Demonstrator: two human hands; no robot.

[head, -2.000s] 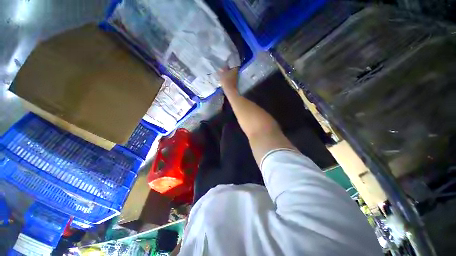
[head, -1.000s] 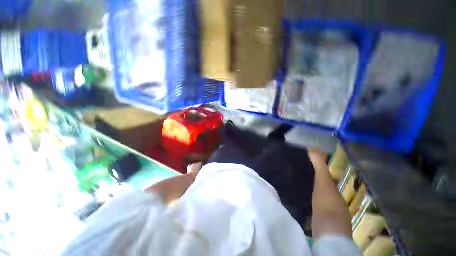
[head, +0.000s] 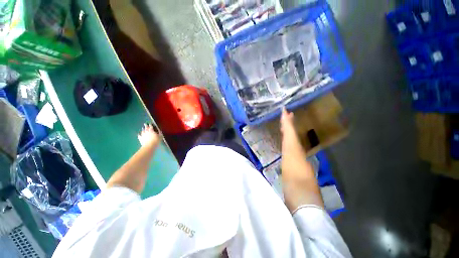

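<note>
My left hand (head: 148, 135) is at the bench edge, fingers apart and empty. My right hand (head: 287, 120) is at the near rim of a bright blue crate (head: 338, 46); its fingers are partly hidden and I cannot tell if they grip the rim. The crate is lined with grey-white newspaper (head: 269, 53) and sits tilted above a brown carton (head: 327, 118) and other crates. A round dark pile (head: 103, 95) with a white label lies on the green bench (head: 108, 138).
A red plastic stool (head: 183, 108) stands between bench and crates. A white slotted crate (head: 206, 19) with newspaper is behind. Blue crates (head: 428, 58) with white labels stand at far right. A green printed bag (head: 43, 43) and clear plastic bags (head: 48, 174) are at left.
The view has turned towards the bench and the newspaper-lined crate. My right hand has moved up to the crate rim. My left hand now shows clearly at the bench edge.
</note>
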